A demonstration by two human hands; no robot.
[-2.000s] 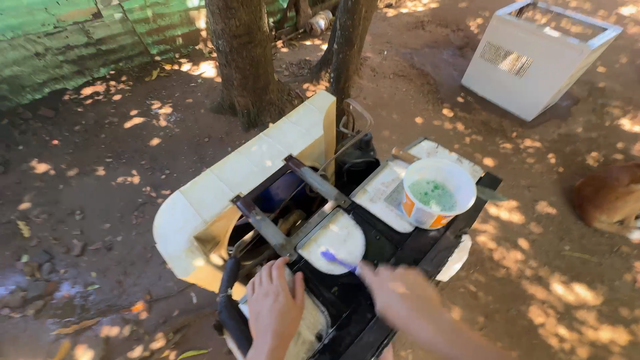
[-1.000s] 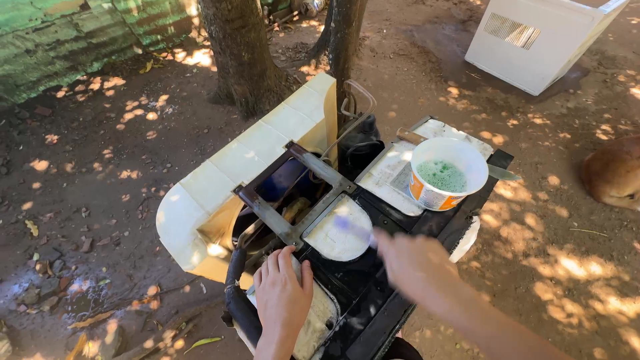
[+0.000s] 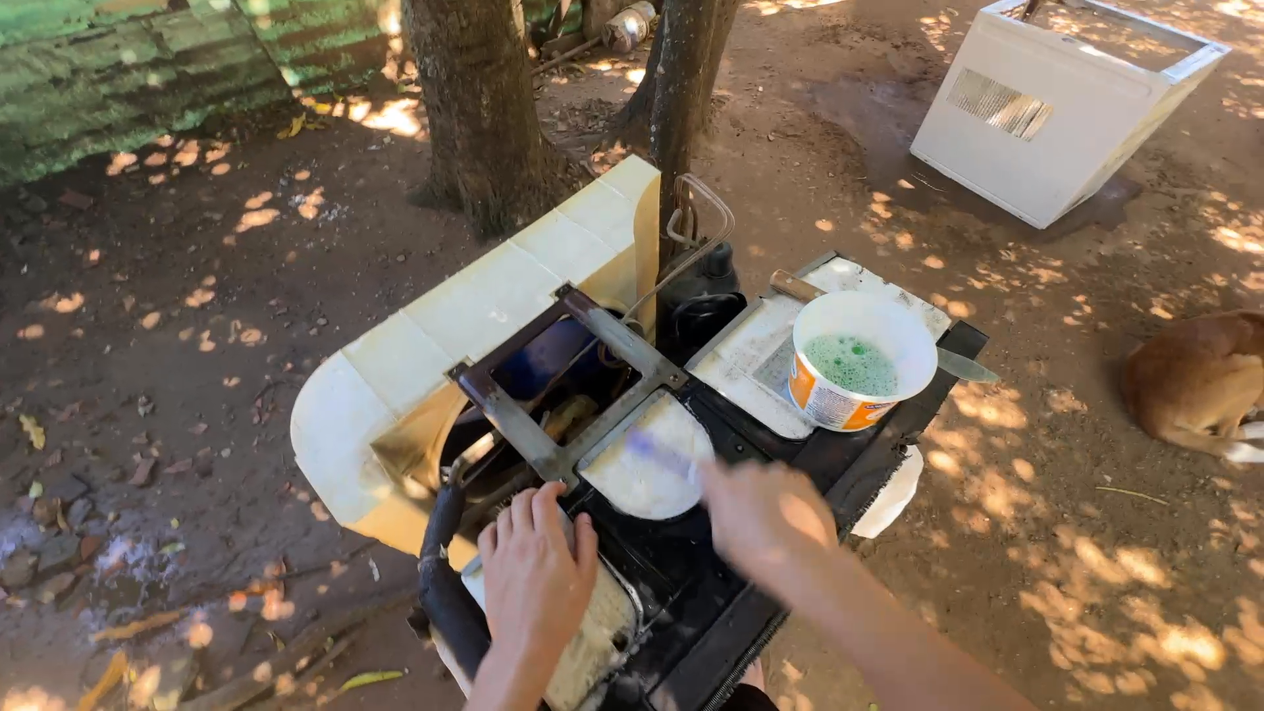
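My right hand [image 3: 765,523] is shut on a small brush with a purple head [image 3: 657,449], blurred by motion, over a white rounded panel [image 3: 647,484] set in a black frame [image 3: 726,434]. My left hand [image 3: 538,563] rests on the frame's near edge, fingers spread, beside the lower end of a metal bracket [image 3: 617,341]; whether it grips anything there cannot be told. A white plastic tub [image 3: 864,326] with orange print holds green, foamy liquid [image 3: 851,365] and stands on the frame's far right part. Under and behind the tub lies a knife, its blade [image 3: 966,366] sticking out to the right.
A cream curved panel [image 3: 474,316] stands upright behind the frame. A black hose [image 3: 444,583] curves at the left. Tree trunks [image 3: 479,109] rise beyond. A white metal cabinet [image 3: 1037,118] stands on the dirt at the back right, and a brown animal [image 3: 1200,380] lies at the right edge.
The brush in my right hand has moved about over the white rounded panel. My left hand stays at the frame's near edge.
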